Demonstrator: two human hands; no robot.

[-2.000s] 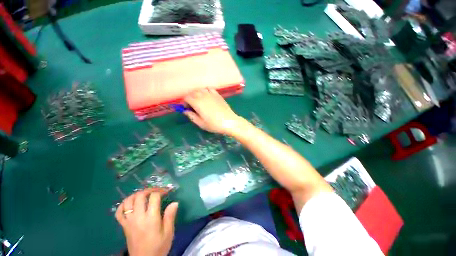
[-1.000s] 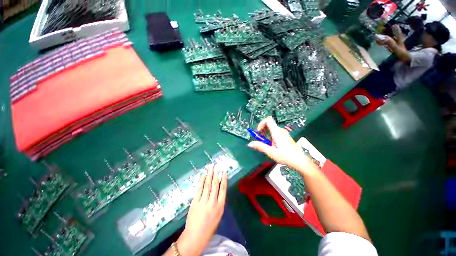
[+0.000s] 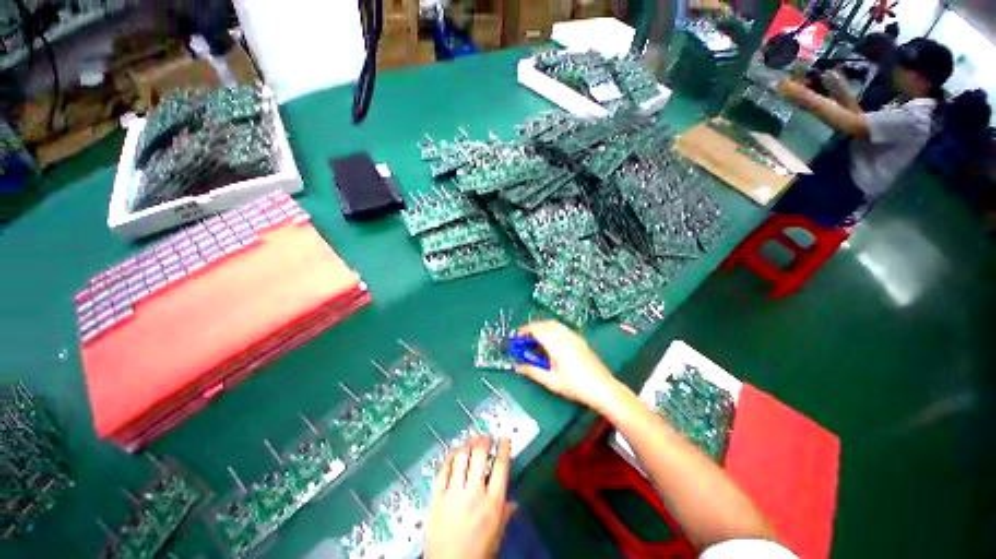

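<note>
My right hand [image 3: 568, 366] holds small cutters with blue handles [image 3: 530, 351] at a short green board piece [image 3: 495, 343]; the cutter tips are hidden or too blurred to see. My left hand [image 3: 470, 504] lies palm down over the near row of green boards with upright rods [image 3: 388, 522], its fingers slightly spread. A pale, shiny clear layer shows around this row. A second row of green boards [image 3: 377, 409] lies just beyond, and another board panel [image 3: 158, 513] lies at the lower left.
A heap of boards [image 3: 579, 207] lies beyond my right hand. Red-orange label sheets [image 3: 229, 317], a black case [image 3: 365, 187] and a white tray of boards [image 3: 286, 164] are further left. An open box [image 3: 683, 355] with a red flap stands low right by a red stool [image 3: 601, 497]. A person sits far right.
The view has swung right, then tilted up. My right hand has left the label sheets and is now at the short board piece. My left hand has moved from the left panels to the near row's right part.
</note>
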